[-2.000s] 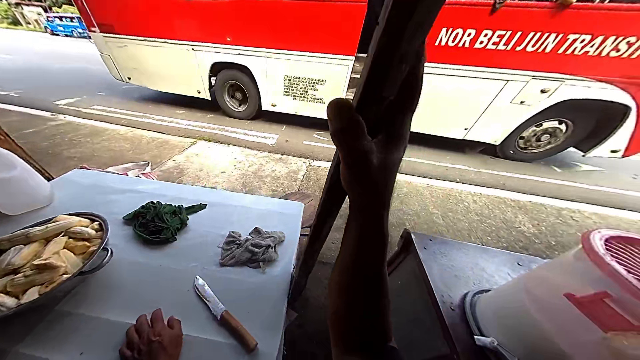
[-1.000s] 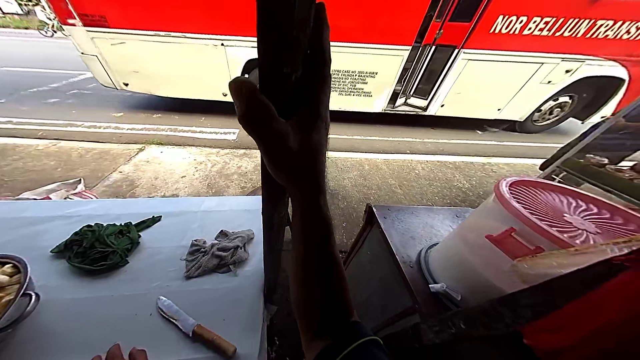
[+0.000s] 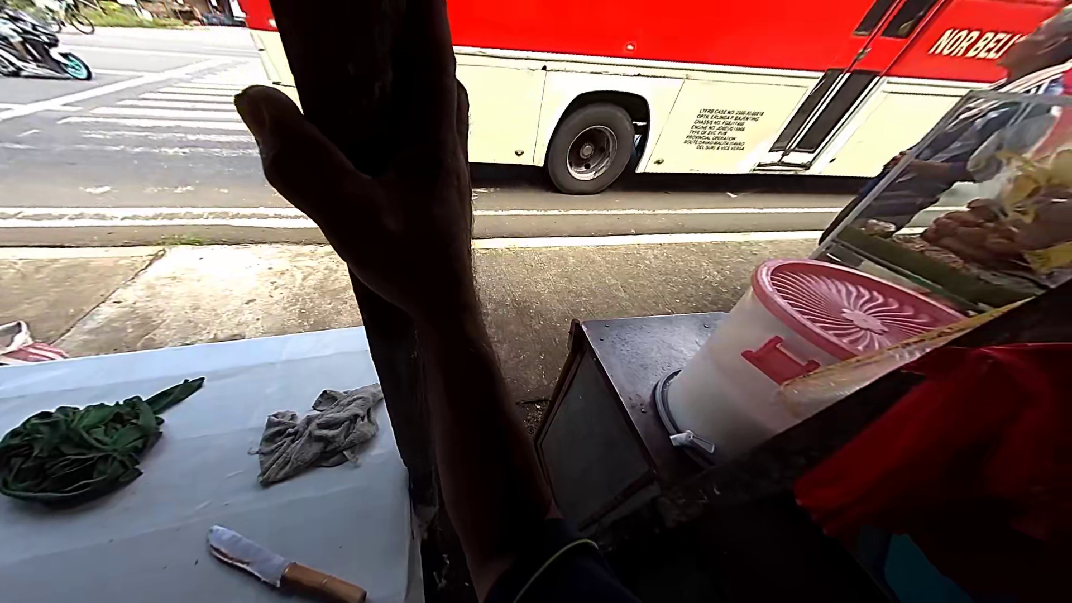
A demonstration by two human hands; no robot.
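My right hand (image 3: 394,193) is raised against a dark upright post (image 3: 360,75). Its thumb stands out on the post's left side and its fingers lie along the right side, dark and hard to make out. My left hand is out of view. Left of the post, a knife with a wooden handle (image 3: 322,584) lies on a pale-covered table (image 3: 167,553). Behind the knife is a crumpled grey cloth (image 3: 318,435). A bundled dark green cloth or net (image 3: 75,452) lies at the table's left.
A translucent bucket (image 3: 724,377) with a pink lid (image 3: 858,306) stands on a dark metal cabinet (image 3: 620,352) at right. Behind it are a clear food case (image 3: 971,243) and a person (image 3: 921,184). Red cloth (image 3: 938,444) fills the lower right. A bus (image 3: 620,84) and a motorcycle (image 3: 33,50) are on the road.
The view has swung right, and my left hand and the pot of pale, peeled food have left it. The bus has moved right along the road. My right hand stays at the post.
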